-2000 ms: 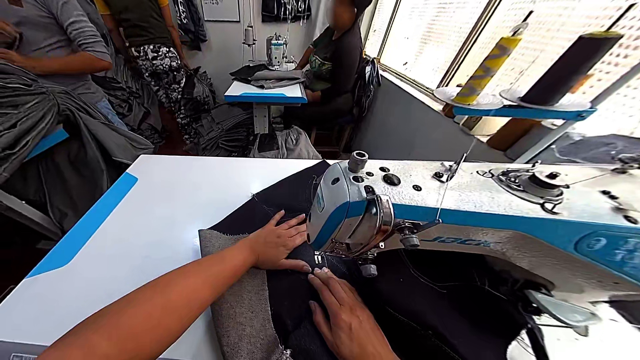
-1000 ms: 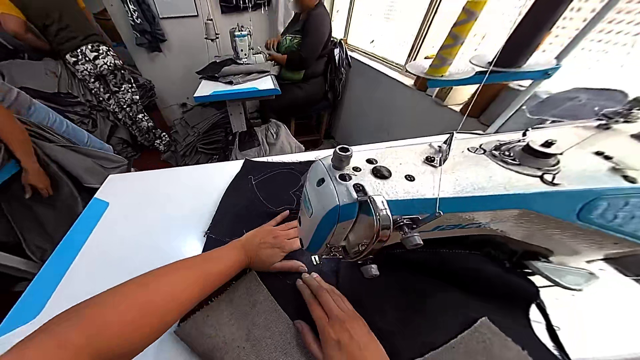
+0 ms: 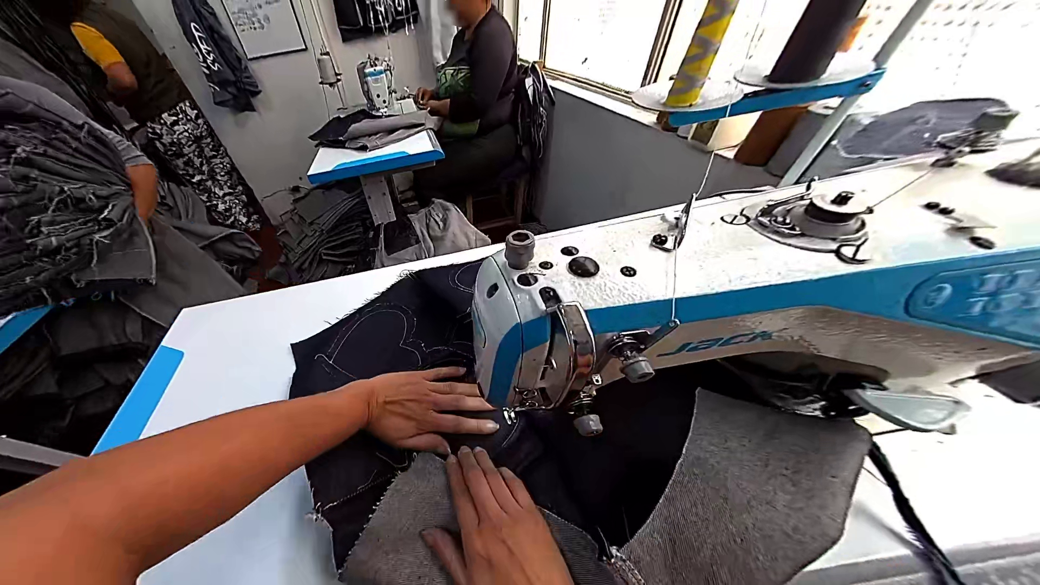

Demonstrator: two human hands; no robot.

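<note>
Dark denim fabric (image 3: 366,341) with curved stitched outlines lies under the head of a white and blue Jack sewing machine (image 3: 520,333). My left hand (image 3: 426,410) rests flat on the dark cloth, its fingertips just left of the presser foot (image 3: 510,416). Nearer to me, my right hand (image 3: 504,520) presses on the cloth, partly over a folded grey underside (image 3: 406,512). Neither hand grips anything. Another grey flap (image 3: 747,479) lies to the right, below the machine arm. The needle tip is too small to make out.
Thread cones (image 3: 703,53) stand on a rack behind the machine. The white table (image 3: 236,341) has a blue edge at left. Ahead, a person (image 3: 479,89) sits at another sewing machine (image 3: 376,85). At left are other people and heaps of grey garments (image 3: 65,211).
The cloth has turned and shifted under the machine head; more of the stitched outlines and a larger grey flap at right now show. Both hands have stayed near the presser foot.
</note>
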